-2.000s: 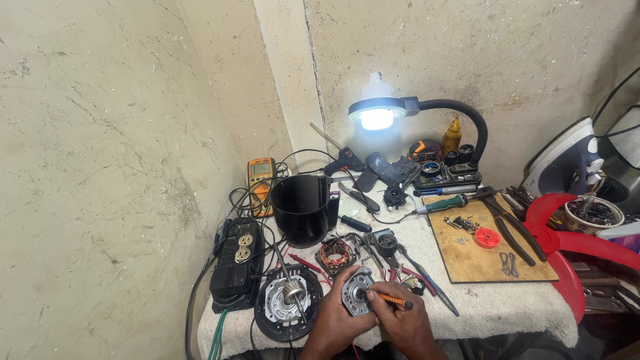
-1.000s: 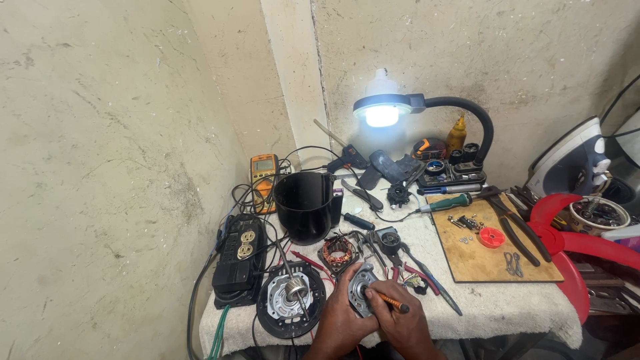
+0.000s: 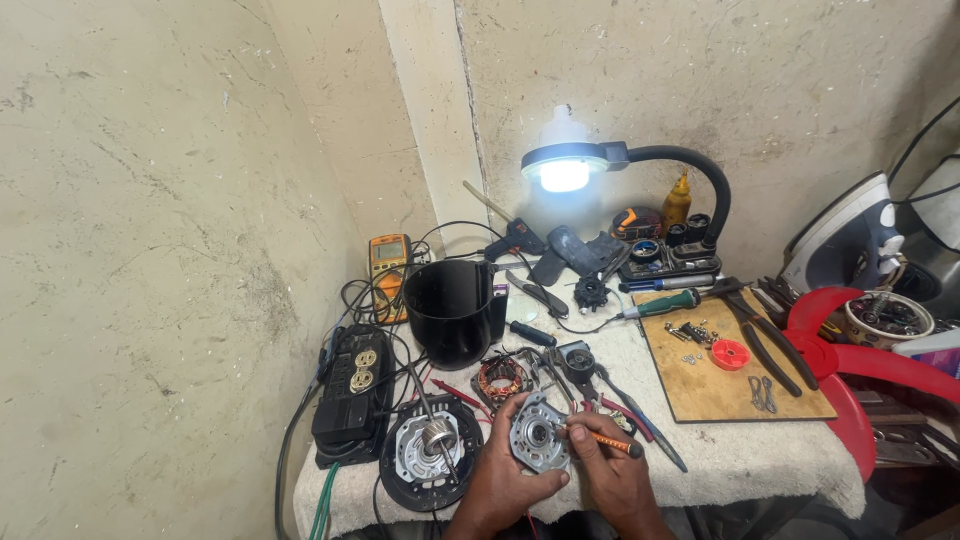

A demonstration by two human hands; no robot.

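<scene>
My left hand (image 3: 504,469) grips a metal motor end cover (image 3: 541,433) by its left and lower edges, its round bearing seat facing up. In my right hand (image 3: 609,469) is a small screwdriver with an orange and black handle (image 3: 616,444); its tip rests at or very near the seat's right side. To the left lies a black round motor housing (image 3: 390,469), with a rotor and shaft (image 3: 439,435) standing tilted on it. Just behind my hands sits a stator with copper windings (image 3: 502,379). Pliers with red handles (image 3: 626,416) are partly hidden behind my right hand.
A black plastic cup-shaped housing (image 3: 450,322) stands behind the stator. A power strip (image 3: 349,405) and multimeter (image 3: 388,274) are at left, among cables. At right, a wooden board (image 3: 675,390) holds screws, a red cap (image 3: 730,355) and large pliers (image 3: 765,337). A lamp (image 3: 564,161) shines above.
The metal cover, turned more to its side one second ago, now faces up more openly in my left hand. The screwdriver stays in my right hand at the cover.
</scene>
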